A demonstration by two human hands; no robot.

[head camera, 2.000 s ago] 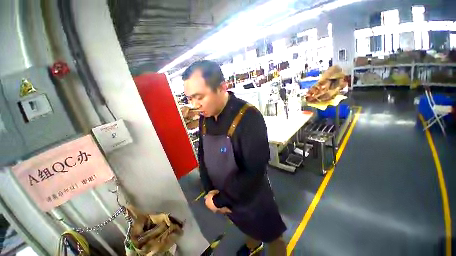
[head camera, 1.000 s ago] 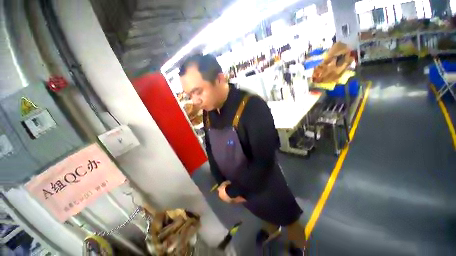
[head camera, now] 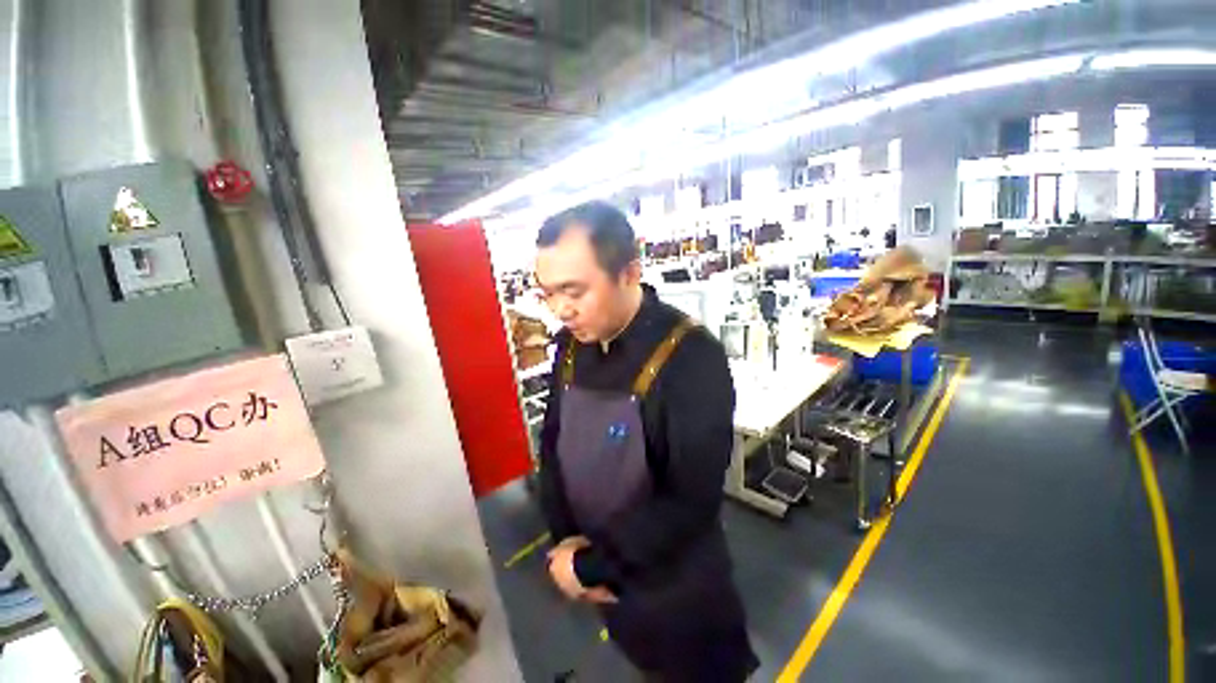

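Observation:
Neither of my hands is in the picture. Nearest in front of me, a brown bag [head camera: 407, 632] hangs by the pillar at the lower left, its lower part cut off by the bottom edge. A silvery chain strap [head camera: 254, 603] loops to its left. Part of another bag with yellowish-green handles [head camera: 180, 638] shows at the bottom left, also cut off. A pink sign [head camera: 194, 447] is fixed above them.
A person in a dark apron [head camera: 640, 454] stands right of the pillar [head camera: 387, 467], hands together. A red panel [head camera: 470, 354] stands behind. Sewing tables [head camera: 780, 394], a heap of brown pieces [head camera: 883, 294], blue bins and a folding stand [head camera: 1168, 384] are farther back.
The view has shifted and levelled since one second ago, so the scene sits less tilted. The person's hands remain together at the waist.

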